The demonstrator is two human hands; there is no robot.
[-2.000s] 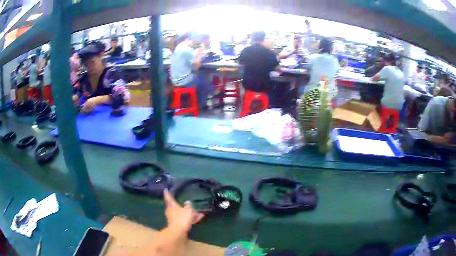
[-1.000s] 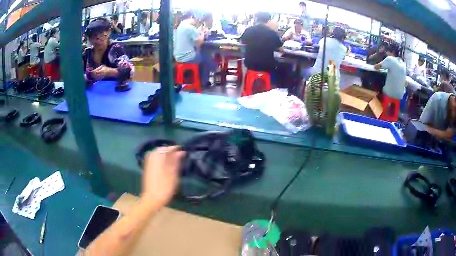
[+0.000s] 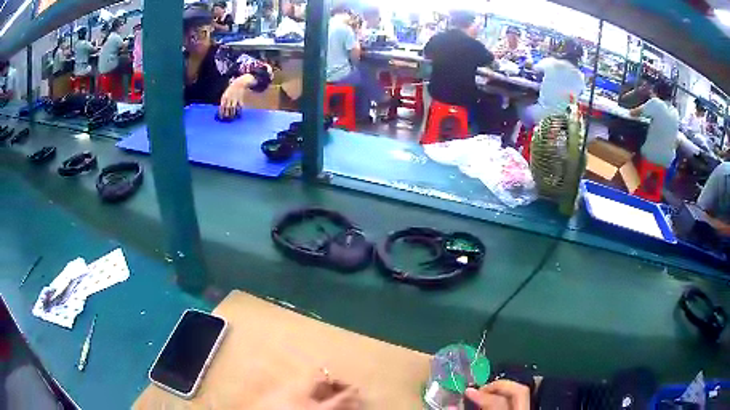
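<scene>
Two black headsets lie on the dark green belt. The left headset (image 3: 324, 238) has its dark earcup at its right end. The right headset (image 3: 432, 256) shows an open earcup with a green board. My left hand (image 3: 332, 394) is blurred and low over the tan cardboard (image 3: 272, 344); whether it holds anything cannot be told. My right hand (image 3: 504, 395) is cut off by the bottom edge, with its fingertips beside the solder spool (image 3: 458, 370) with a green rim. A thin strand rises from the spool; whether the fingers grip it is unclear.
A smartphone (image 3: 189, 352) lies on the cardboard's left edge. A pointed tool (image 3: 86, 344) and crumpled paper (image 3: 80, 287) lie farther left. Black parts (image 3: 596, 391) sit right of the spool. A green post (image 3: 170, 144) stands before the belt; a person works behind it.
My left hand has drawn back from the headsets on the belt to the cardboard. The headset that was blurred in motion now lies still. My right hand has appeared beside the spool. The view has shifted.
</scene>
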